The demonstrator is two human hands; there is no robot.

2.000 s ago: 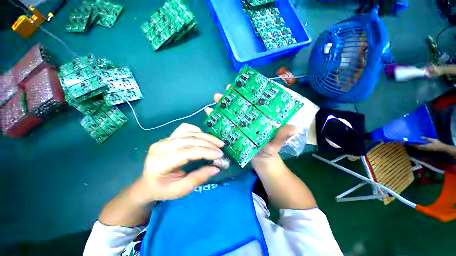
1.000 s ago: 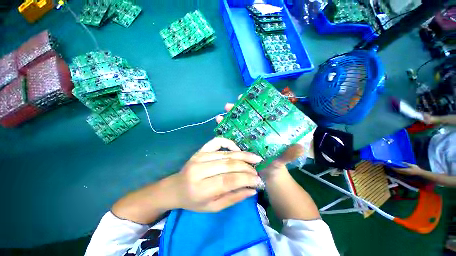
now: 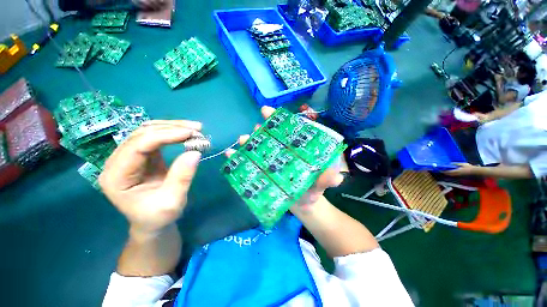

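My right hand (image 3: 321, 186) holds a green PCB panel (image 3: 282, 162) tilted in front of my chest. The panel shows a grid of small boards with dark components, and several fingertips show past its upper left edge. My left hand (image 3: 153, 174) is raised to the left of the panel, apart from it. It pinches a small silver-brown piece (image 3: 197, 143) between thumb and fingers. The piece's exact nature cannot be told. A thin white cord (image 3: 225, 150) runs behind the hands.
A blue tray (image 3: 240, 66) holds rows of boards, beside a blue fan (image 3: 360, 90). A fanned PCB stack (image 3: 185, 62), a loose pile (image 3: 87, 117) and bubble-wrapped packs (image 3: 27, 135) lie left. A folding chair (image 3: 420, 195) and another person (image 3: 516, 138) holding a blue bin (image 3: 433, 150) are right.
My left hand has moved left and up, away from the panel, with the small piece now showing between its fingertips. The panel remains in my right hand. The camera view has shifted.
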